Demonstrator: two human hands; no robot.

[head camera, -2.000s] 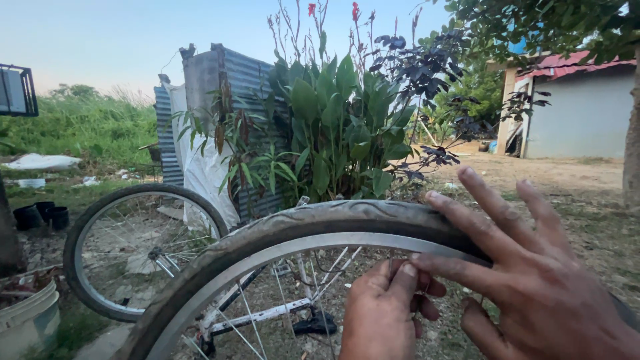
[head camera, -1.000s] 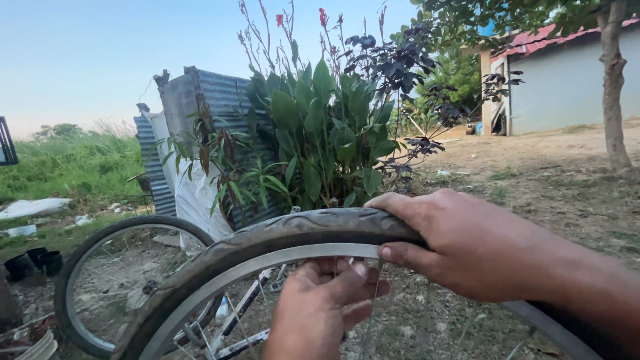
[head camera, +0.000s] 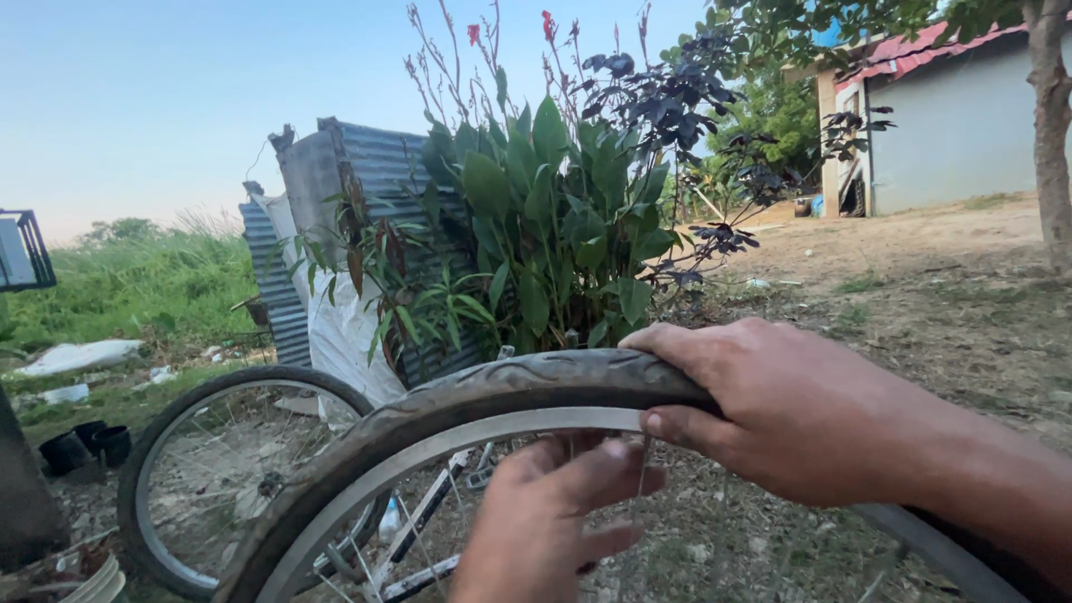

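Note:
A bicycle wheel with a worn black tyre (head camera: 536, 377) and a silver metal rim (head camera: 502, 423) arches across the near foreground, spokes running down from it. My right hand (head camera: 779, 410) is closed over the tyre at the top right, with the thumb against the rim. Just inside the rim, my left hand (head camera: 561, 511) is among the spokes with its fingers partly curled; whether it grips a small part there is hidden. Beyond the spokes shows a white and black bicycle frame (head camera: 423, 515).
Behind on the left stands another bicycle wheel (head camera: 146, 486). Black pots (head camera: 88, 448) and a pale bucket (head camera: 96, 582) are at the far left. Corrugated metal sheets (head camera: 389, 184), leafy plants (head camera: 536, 218), a tree trunk (head camera: 1051, 134) and a building (head camera: 955, 126) stand farther back.
My right hand had its fingers spread over the tyre two seconds ago; it now clasps the tyre and rim. My left hand's fingers have loosened since one second ago.

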